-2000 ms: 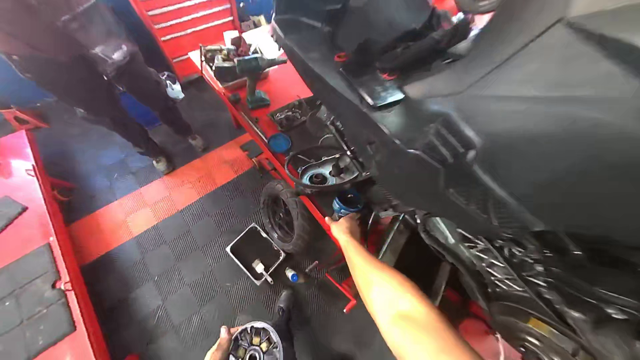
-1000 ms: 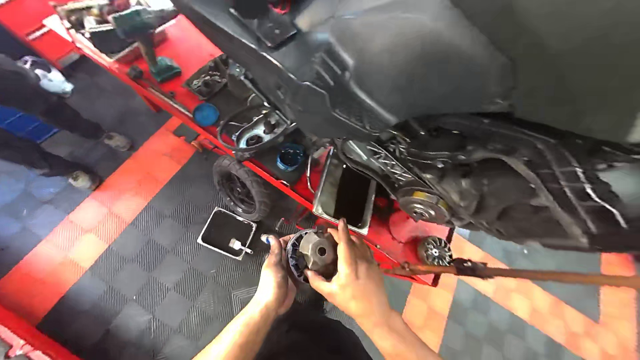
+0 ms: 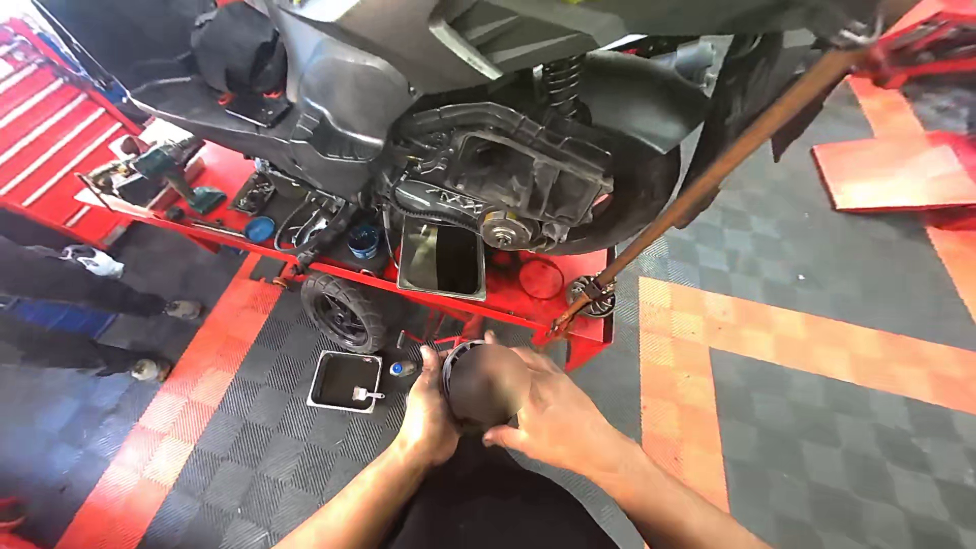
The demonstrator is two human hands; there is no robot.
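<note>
Both my hands hold a round, finned metal scooter transmission part [image 3: 484,385], partly blurred, above the floor in front of me. My left hand [image 3: 428,412] grips its left rim. My right hand [image 3: 553,408] is around its right side, thumb low. Beyond them a scooter stands on a red lift table [image 3: 499,305], its drive side uncovered, with a drive belt [image 3: 435,213] running to a round clutch hub [image 3: 505,230]. A metal tray [image 3: 482,286] lies below the belt, left of which stands a blue tub [image 3: 364,241]. A finned disc [image 3: 593,296] sits at the table's right end.
On the floor are a tray with a brush [image 3: 313,393], a blue-capped bottle [image 3: 402,369] and, against the table, a wheel [image 3: 343,311]. A rusty bar [image 3: 709,175] slants across the right. A cordless drill [image 3: 175,175] is on the table. A person's legs [image 3: 69,282] show at left.
Two seconds ago my right hand was at the blue tub while my left held the round part. Both hands are now on that part. The view has swung to the right.
</note>
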